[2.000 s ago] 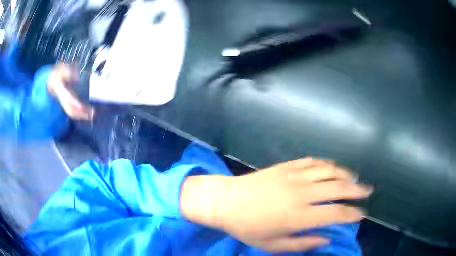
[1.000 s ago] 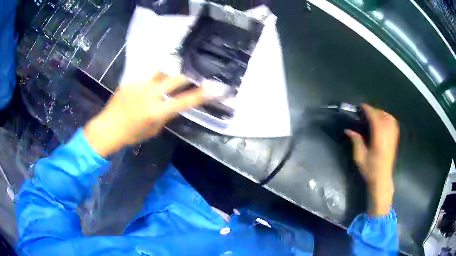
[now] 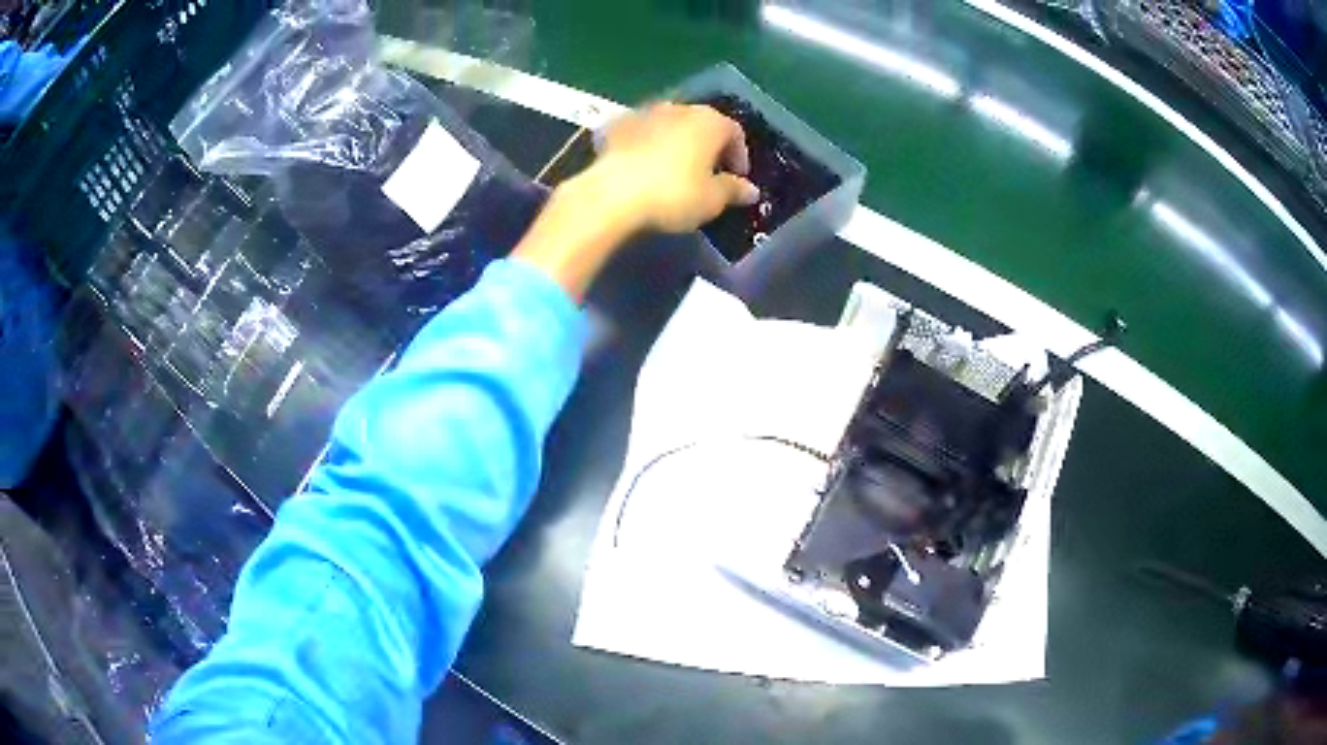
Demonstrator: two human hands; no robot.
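Observation:
My left hand [image 3: 670, 168] reaches over the small translucent box [image 3: 808, 218] of dark screws, its fingers bent inside the rim; whether they pinch a screw is hidden. The device housing [image 3: 924, 480], with perforated light edges and black inner parts, lies open on a white sheet [image 3: 684, 597]. A thin lead wire [image 3: 684, 444] curves from its left side over the sheet. A black cable [image 3: 1084, 349] sticks out at its upper right. The black electric screwdriver [image 3: 1288, 626] is cut off at the right edge, bit pointing left. My right hand is not clearly visible; a bit of blue sleeve shows below.
Crinkled clear bags [image 3: 313, 109] and a dark bagged bundle with a white label [image 3: 432, 178] are at the upper left. Clear pocketed plastic [image 3: 218, 335] covers the left side. The green conveyor [image 3: 1004, 160] with its white edge runs behind the bench.
The view has shifted. My left hand has left the housing and reached the screw box. My right hand, seen earlier at the screwdriver, has gone to or past the lower right edge.

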